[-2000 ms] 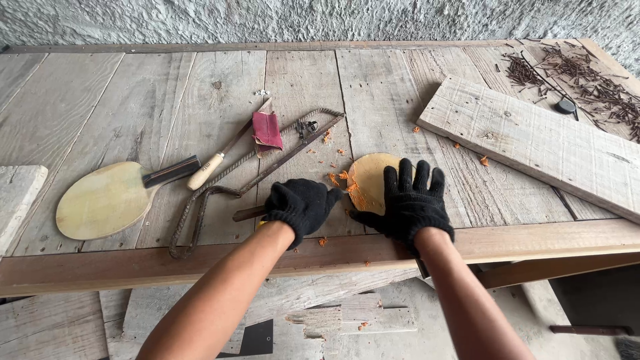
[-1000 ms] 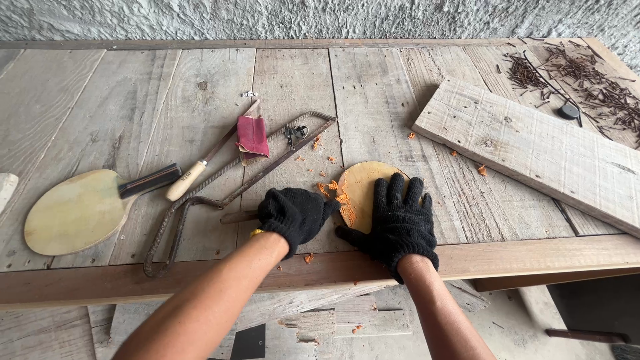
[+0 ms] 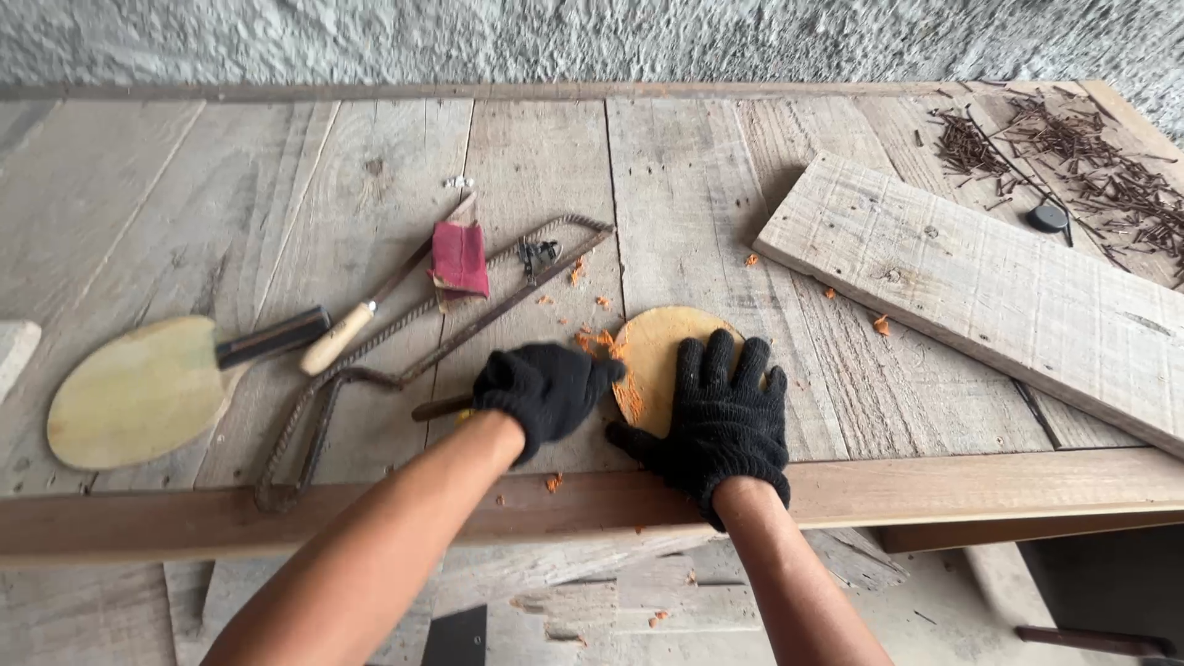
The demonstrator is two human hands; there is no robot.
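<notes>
My left hand [image 3: 546,393], in a black knit glove, is closed around a tool whose dark handle [image 3: 442,408] sticks out to the left; its working end is hidden. The fingers meet the left edge of a round yellowish wooden disc [image 3: 652,338], where orange shavings [image 3: 629,398] are heaped. My right hand [image 3: 726,407], gloved too, lies spread on the disc's right part, pressing it to the plank tabletop. Left of my left hand are a bent rebar frame [image 3: 444,350], a wooden-handled tool [image 3: 340,339] and a piece of red sandpaper or cloth [image 3: 459,259].
A table-tennis paddle [image 3: 139,393] without rubber lies far left. A thick board [image 3: 980,277] crosses the right side. Rusty nails [image 3: 1101,176] and a round black cap [image 3: 1047,217] lie behind it. The bench's front rail [image 3: 925,490] runs below my hands, and a rough wall [image 3: 592,42] stands behind.
My right hand stays spread on the disc while my gloved left hand keeps its hold at the disc's left side. The orange shavings there have shifted slightly.
</notes>
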